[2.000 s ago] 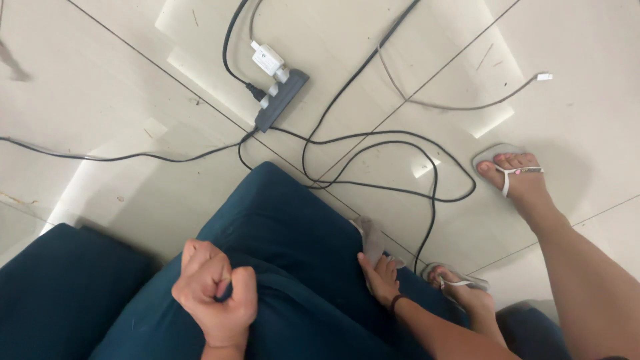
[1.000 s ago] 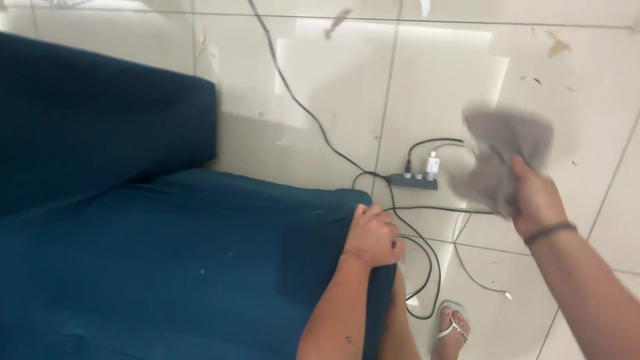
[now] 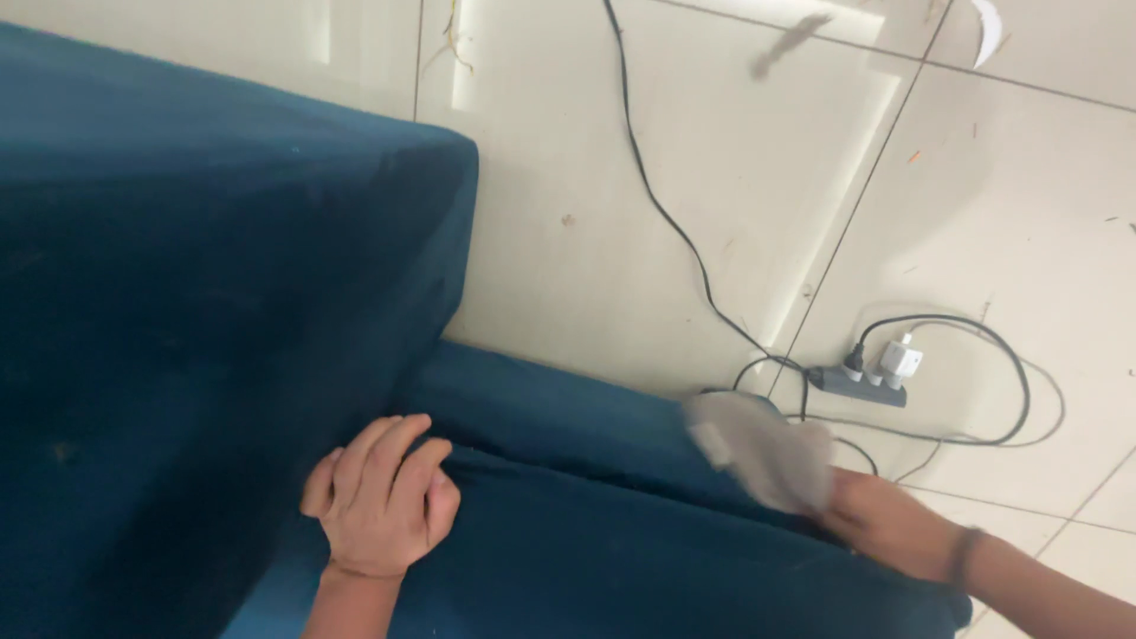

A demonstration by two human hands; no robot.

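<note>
My left hand (image 3: 382,497) is over the seat of a blue fabric-covered sofa (image 3: 550,541), close to its tall armrest or backrest (image 3: 222,266). Its fingers are loosely bent and hold nothing; whether it touches the fabric I cannot tell. A grey cloth (image 3: 763,453), blurred by motion, is in my right hand (image 3: 856,515), which has a dark band at the wrist. The cloth is over the long outer edge of the seat, and part of that hand is hidden behind it.
On the tiled floor (image 3: 568,293) beside the sofa lies a grey power strip (image 3: 856,387) with a white plug adapter (image 3: 902,358) and a black plug in it. Black cables (image 3: 657,204) loop and run across the tiles. Small debris and a white curved scrap (image 3: 987,34) lie farther off.
My left hand has left the seat's corner and is nearer the tall blue section. The cloth, held above the floor a second ago, is now over the sofa edge. The view has shifted.
</note>
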